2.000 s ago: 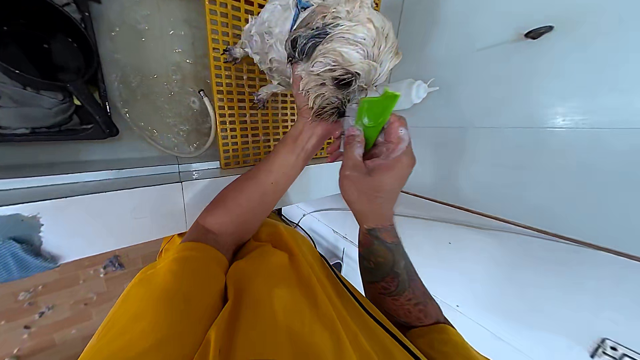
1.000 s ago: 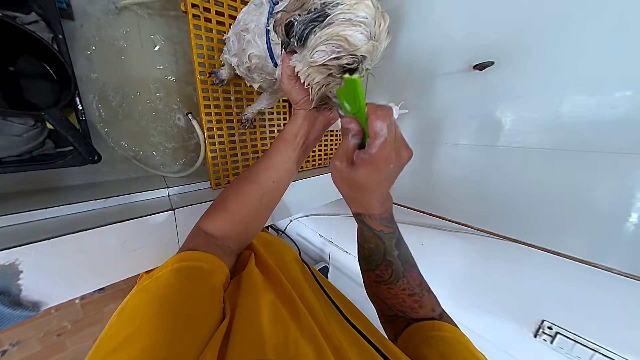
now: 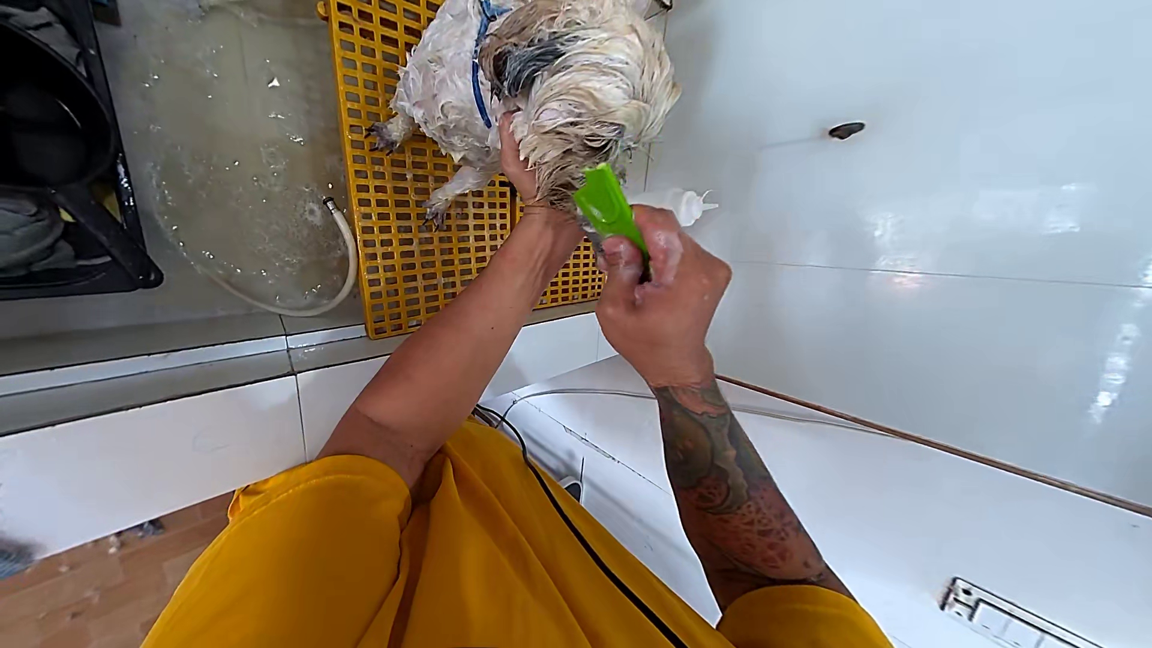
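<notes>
A wet, long-haired dog (image 3: 594, 81) with a blue collar or cord (image 3: 480, 67) stands on a yellow plastic grate (image 3: 387, 243). Under its muzzle and chin my left hand (image 3: 531, 175) holds the dog's head; most of the fingers are hidden by fur. My right hand (image 3: 664, 279), with lather on its fingers, grips a bright green plastic tool (image 3: 609, 205), perhaps a comb or brush, whose end is close to the fur of the muzzle. Behind that hand lies a white squeeze bottle (image 3: 686, 206) with a nozzle, partly covered.
Left of the grate are a wet basin floor with a pale hose (image 3: 346, 261) and a black container (image 3: 54, 135). The tiled basin edge (image 3: 180, 373) runs in front of me. A white wall (image 3: 927, 198) rises on the right, with a switch plate (image 3: 1008, 621) low down.
My right hand stays around the green tool, which has shifted and turned a little near the muzzle. The left hand remains under the dog's head. The view has moved slightly.
</notes>
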